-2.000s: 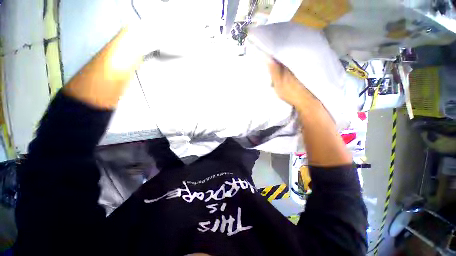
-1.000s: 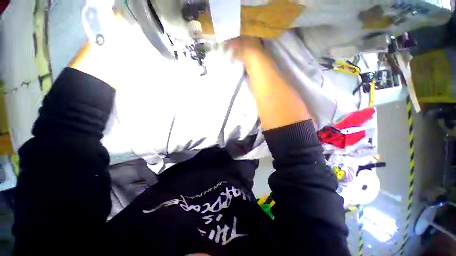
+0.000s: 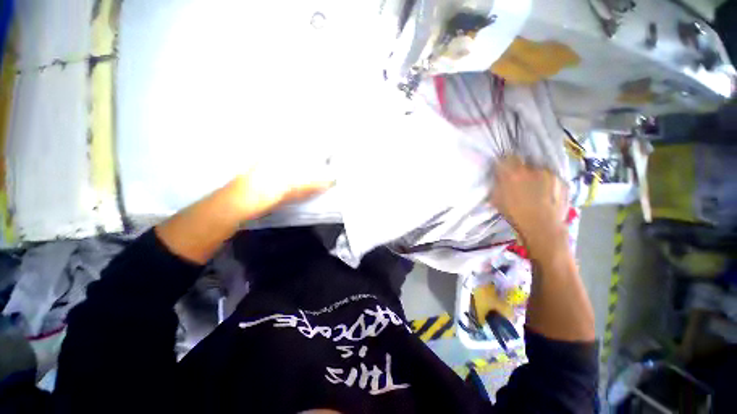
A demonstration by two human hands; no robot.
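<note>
The light grey garment point(image 3: 404, 182), washed out white by the lamp, lies under and right of the needle area point(image 3: 408, 83). Its red trim point(image 3: 443, 103) curves below the machine head. My right hand point(image 3: 529, 194) grips the garment's right part, with folds gathered at the fingers. My left hand point(image 3: 279, 194) is at the table's front edge, left of the garment's lower corner. Its fingers are overexposed and partly lost in glare, so its hold cannot be told.
The white machine head point(image 3: 598, 69) with brown patches spans the upper right. An accessory tray point(image 3: 610, 166) stands at the right table end. A side bin point(image 3: 465, 315) is below right. Crumpled grey cloth point(image 3: 61, 279) lies lower left. Yellow-black tape point(image 3: 616, 275) marks the floor.
My right hand has moved from beside the needle to the right. My left hand has come down towards the front edge. The garment has shifted right, and red trim now shows below the machine head.
</note>
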